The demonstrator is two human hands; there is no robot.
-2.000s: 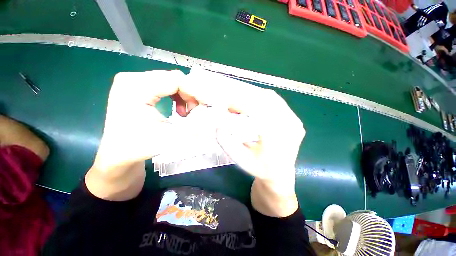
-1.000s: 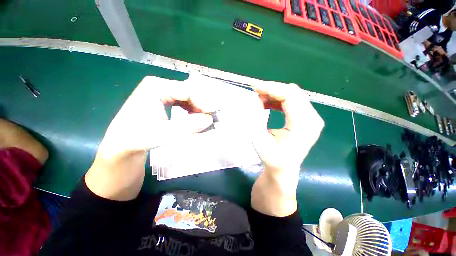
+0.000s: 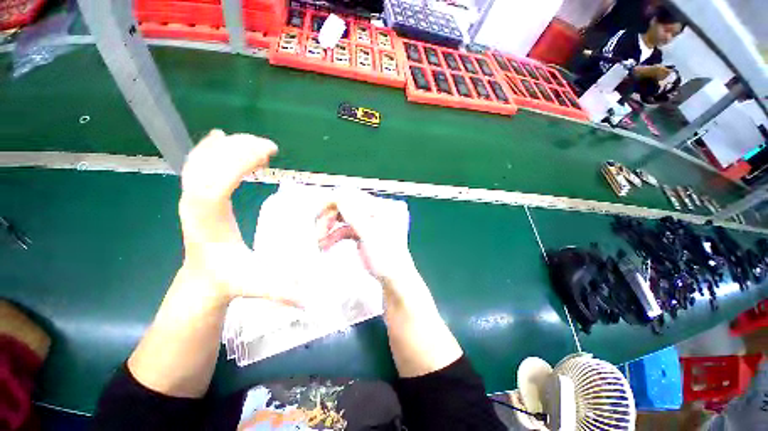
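A stack of white sheets (image 3: 290, 332) lies on the green bench in front of me, strongly glared out, with its near edge showing. My left hand (image 3: 221, 223) is over the left side of the stack, thumb and fingers spread wide, with nothing visible in it. My right hand (image 3: 368, 231) is over the upper right of the stack with its fingers bent inward. Glare and the fingers hide whether it holds anything.
A yellow-and-black phone (image 3: 360, 114) lies on the far green strip. Red trays (image 3: 459, 101) of units stand beyond it. A grey post (image 3: 139, 84) rises at left. Black parts (image 3: 589, 286) lie at right, a cream fan (image 3: 589, 396) at the near edge. A person (image 3: 636, 55) sits far right.
The view has tilted up, showing more trays. My hands have moved apart from their pinched poses; the left has opened wide, and the right has moved in over the sheets.
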